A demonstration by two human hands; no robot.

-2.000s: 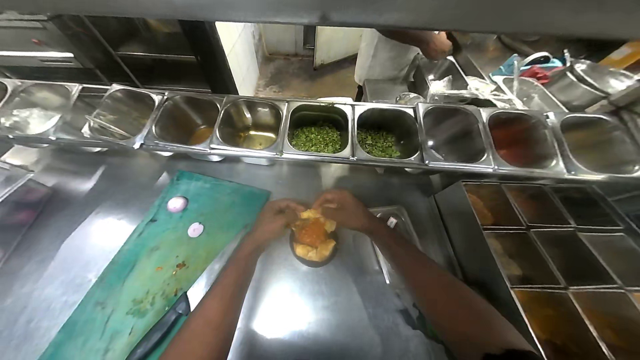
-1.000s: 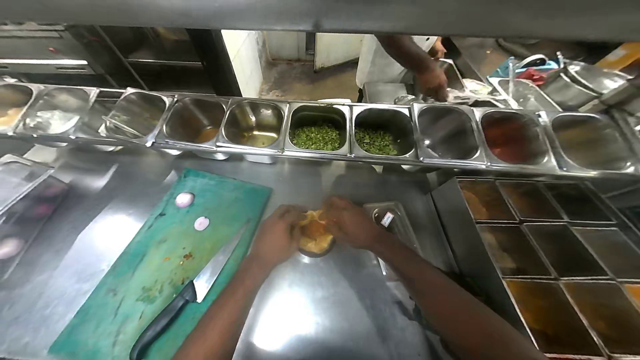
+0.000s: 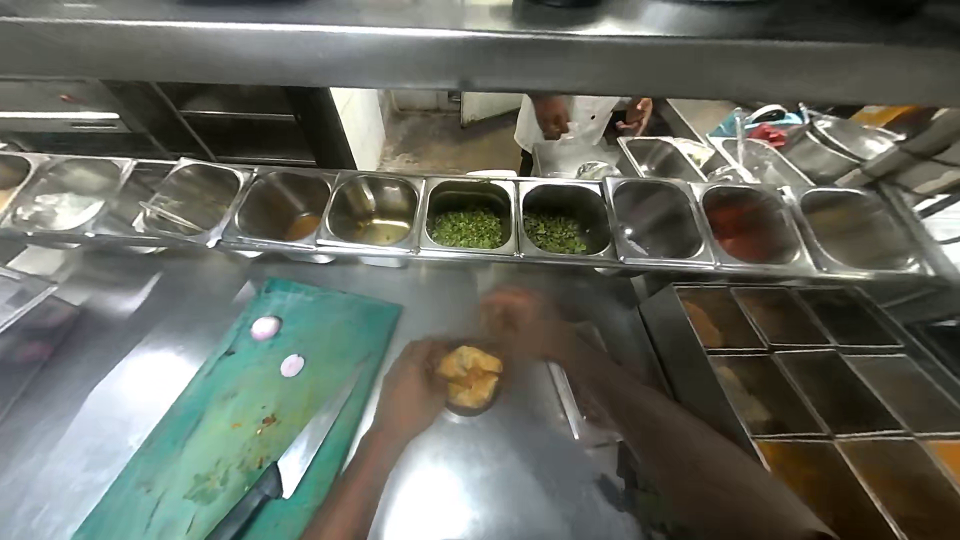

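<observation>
A small dark bowl (image 3: 469, 409) stands on the steel counter with folded, golden-brown dough (image 3: 471, 375) in it, orange filling showing at its centre. My left hand (image 3: 412, 390) rests against the bowl's left side, fingers curled round the edge; whether it grips the bowl or the dough is unclear. Blurred by motion, my right hand (image 3: 521, 319) is raised above and to the right of the bowl, and its fingers cannot be made out. On the green cutting board (image 3: 300, 322) to the left lie a black-handled knife (image 3: 300, 454) and two onion pieces (image 3: 265, 328).
Beyond the counter runs a row of steel pans, two with chopped green herbs (image 3: 469, 229), one with red contents (image 3: 750, 225). A steel tray (image 3: 564, 397) lies under my right forearm. Sectioned containers (image 3: 780, 390) stand at right. Across the pass is another person (image 3: 574, 120).
My right hand has moved off the dough, up and to the right. The dough's edges are folded further over the orange filling than two seconds ago.
</observation>
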